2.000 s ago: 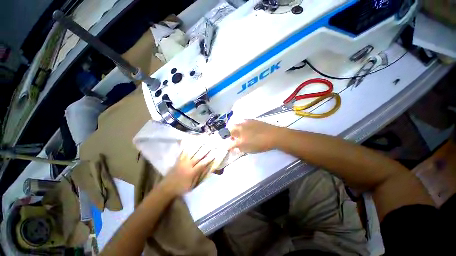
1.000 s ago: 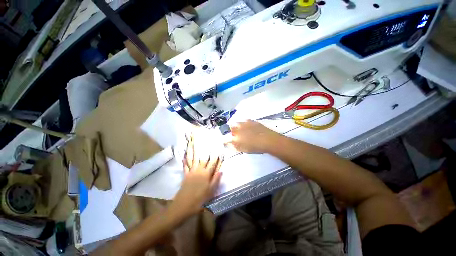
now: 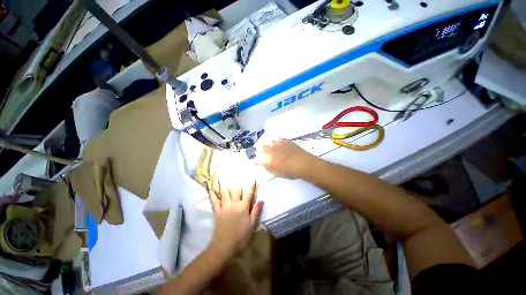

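Observation:
White lining cloth (image 3: 164,190) lies over a tan trouser panel (image 3: 138,135) at the lockstitch sewing machine (image 3: 300,75). My left hand (image 3: 235,216) lies flat on the cloth, fingers spread and pointing toward the needle area; its fingertips are washed out by the lamp. My right hand (image 3: 284,159) is close beside the presser foot (image 3: 249,148), fingers bent down at the cloth edge; glare hides what its fingertips touch. Tan cloth (image 3: 256,259) hangs over the table's front edge below my left hand.
Scissors (image 3: 354,128) with red and yellow loops lie right of my right hand. Small metal snips (image 3: 420,102) lie by the machine base. Folded tan pieces (image 3: 104,187) lie at left. A yellow thread cone (image 3: 339,4) sits on top. The ridged table edge (image 3: 305,214) runs in front.
The white lining has shifted and folded differently at the left, its lower part now hanging near the front edge. My left hand has moved slightly down; my right hand stays by the needle.

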